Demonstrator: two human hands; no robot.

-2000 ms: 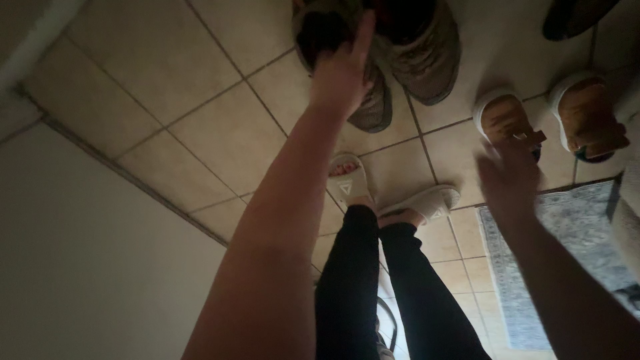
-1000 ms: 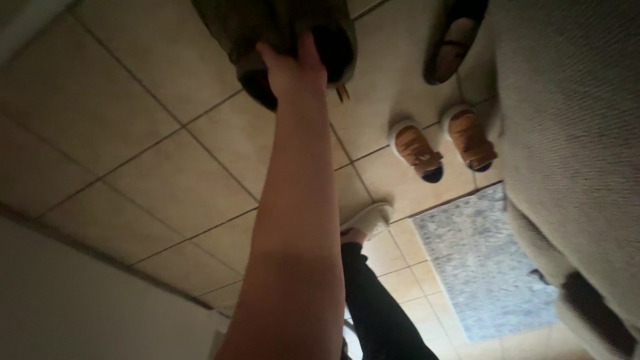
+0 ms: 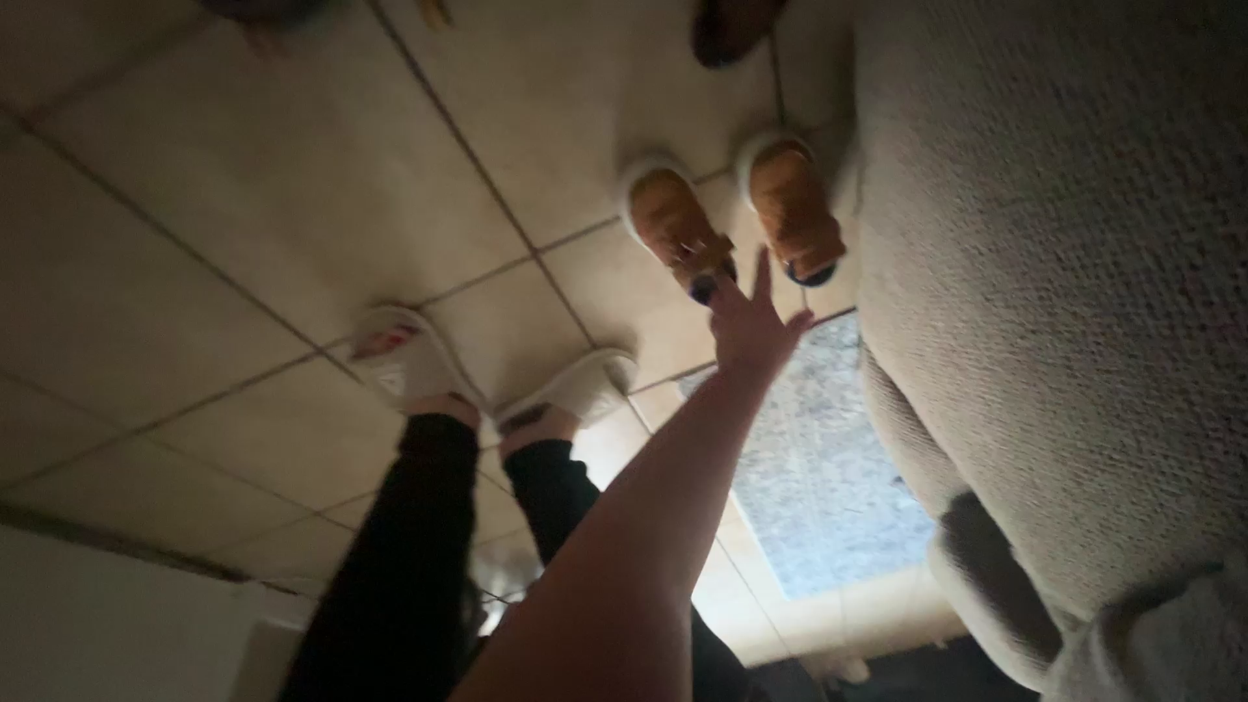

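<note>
My left hand [image 3: 756,327] is over the floor with its fingers spread, right at the heel ends of two small brown shoes with white soles. Some fingertips overlap the dark opening of the left brown shoe [image 3: 673,219]; whether they touch it is unclear. Just right of that, the other brown shoe [image 3: 792,205] lies near an extended finger. My right hand is out of the frame. Below and left of the shoes are my feet in light slides [image 3: 414,361].
A dark shoe [image 3: 731,29] is cut off at the top edge, and a blurred dark object [image 3: 258,8] at the top left. A blue-grey rug [image 3: 829,468] lies beyond my forearm. Grey textured fabric [image 3: 1033,253] fills the right side. A white wall [image 3: 107,614] borders the tiles.
My left hand has left the olive-brown shoes it gripped a second ago and moved right to the small brown pair. My right hand, seen two seconds ago, has gone out of view.
</note>
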